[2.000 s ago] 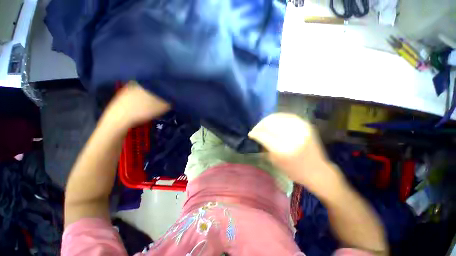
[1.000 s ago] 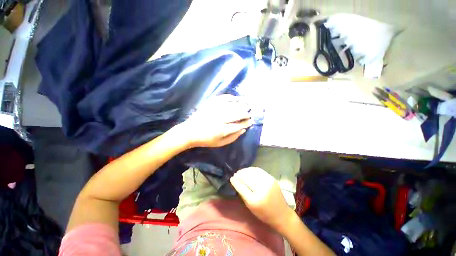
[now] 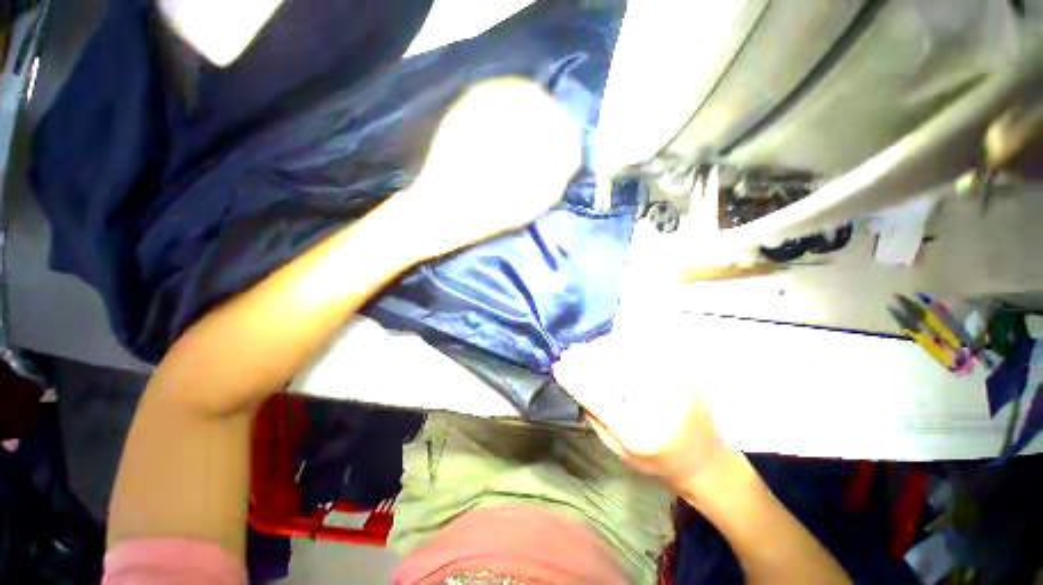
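Note:
A dark navy garment piece (image 3: 263,217) lies across the machine table's left half, with its shinier lining (image 3: 509,291) blue under bright light. My left hand (image 3: 503,154) lies on the cloth beside the needle area, overexposed, so its fingers cannot be made out. My right hand (image 3: 641,394) holds the cloth's near edge at the table's front, where a blackish strip (image 3: 549,398) hangs. The sewing machine head (image 3: 801,91) is at the upper right, its small metal parts (image 3: 663,211) right of the cloth.
Black scissors (image 3: 812,242) lie partly behind the machine head, with a tan stick (image 3: 726,273) near them. Yellow-handled snips (image 3: 938,341) and pens lie at the right beside navy scraps (image 3: 1006,377). A white piece (image 3: 904,232) lies behind. A red crate (image 3: 269,469) stands below the table.
The view has tilted towards the machine head, which now shows. The garment was lifted, then laid on the table. My left hand has moved farther up the cloth; my right hand stays at the near edge.

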